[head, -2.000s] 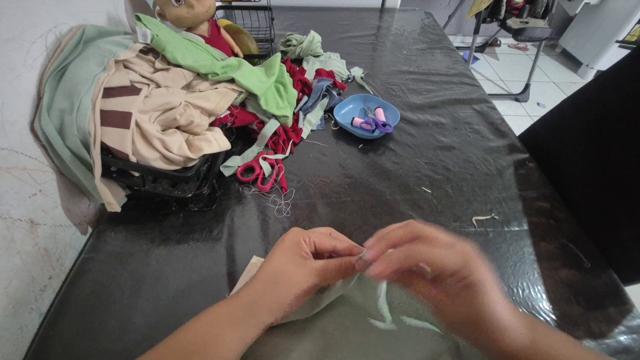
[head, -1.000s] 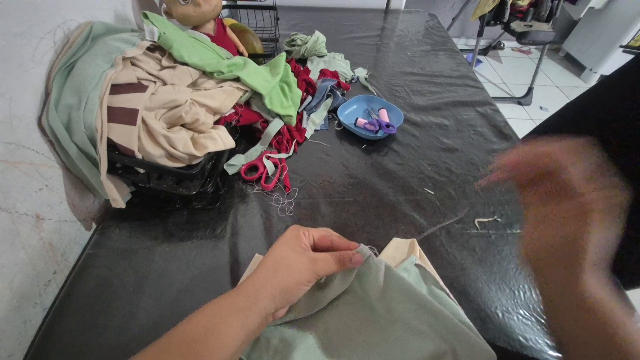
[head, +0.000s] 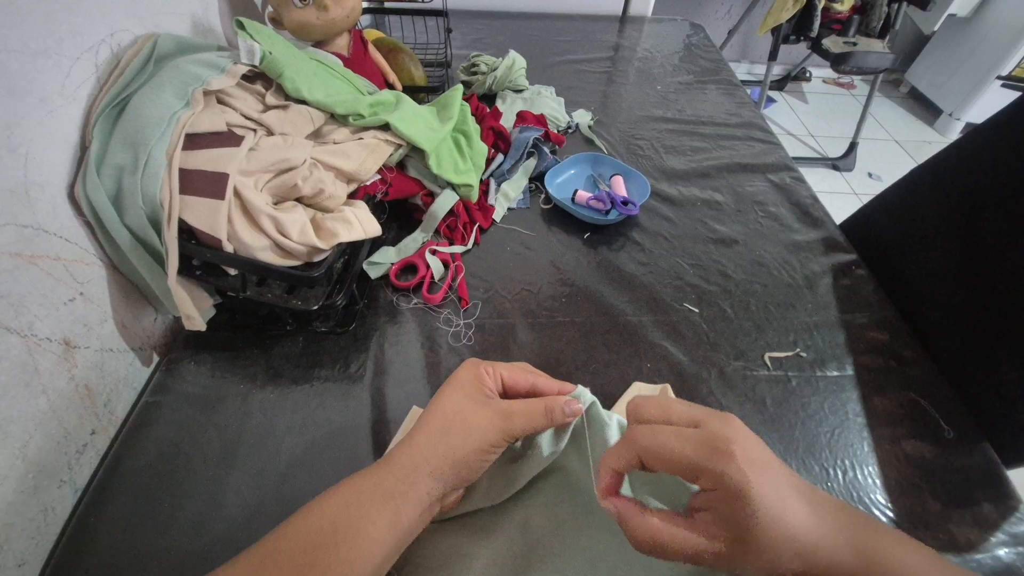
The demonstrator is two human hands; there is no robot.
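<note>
My left hand point(head: 500, 416) pinches the gathered edge of a sage-green cloth point(head: 520, 532) between thumb and fingertips. From that pinched edge a thin pale thread point(head: 590, 448) runs down to my right hand point(head: 680, 480), whose thumb and forefinger are closed at its lower end. A needle cannot be made out. Beige fabric point(head: 645, 392) shows behind the green cloth, between the hands. Red-handled scissors point(head: 424, 272) lie farther off beside loose thread. A blue plastic bowl point(head: 572, 208) holds spools of pink thread point(head: 618, 186) and small purple-handled scissors point(head: 623, 203).
At the left, a black plastic basket point(head: 264, 268) is heaped with beige, green and brown-striped cloth. Fabric scraps point(head: 488, 128), a doll point(head: 316, 20) and a black wire basket point(head: 412, 40) stand or lie behind. Small thread bits point(head: 782, 355) dot the dark-covered table point(head: 720, 264).
My right hand was raised, blurred, at the right one second ago; it has come back down near the cloth. My left hand has kept its pinch on the cloth edge.
</note>
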